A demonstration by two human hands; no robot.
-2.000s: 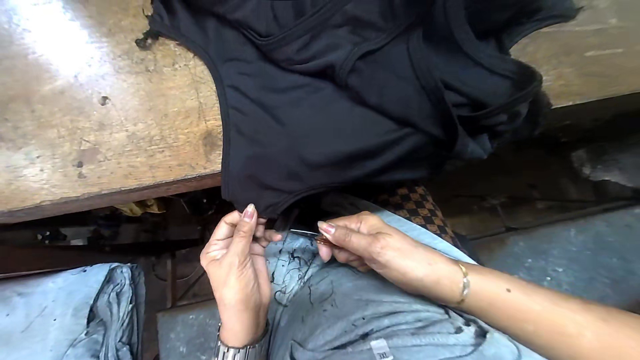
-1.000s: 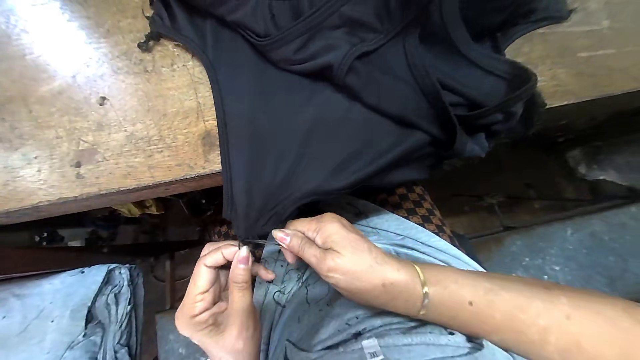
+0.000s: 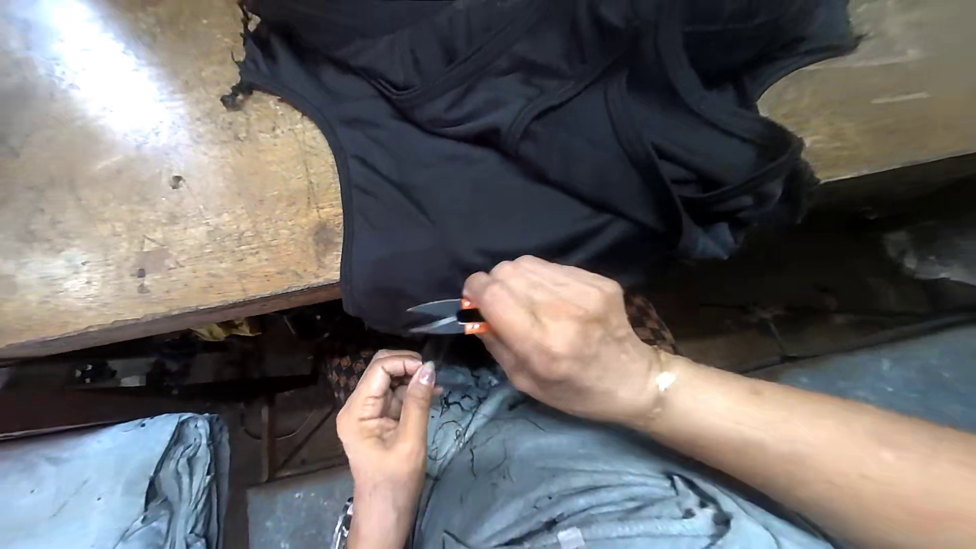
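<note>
A black garment (image 3: 488,191) with bound edges lies over the table and hangs past its front edge. My right hand (image 3: 557,335) is shut on orange-handled thread snips (image 3: 446,316), whose two blades stand apart and point left over the garment's lower edge. Below and left of the blades is my left hand (image 3: 396,412), thumb and forefinger pinched together just under the garment's bottom corner. Whether a thread is between those fingertips cannot be made out. Loose dark threads (image 3: 476,442) lie on the grey-blue cloth (image 3: 579,473) over my lap.
The worn wooden table (image 3: 175,229) spans the top, its front edge running beneath the garment. At the lower left is a folded pile of light blue fabric (image 3: 84,480). Dark framework and a brown checked cloth (image 3: 648,324) show below the table edge.
My right hand has moved up from beside my left fingertips, and the snips' spread blades now show plainly. My left hand remains low, near the garment's bottom corner.
</note>
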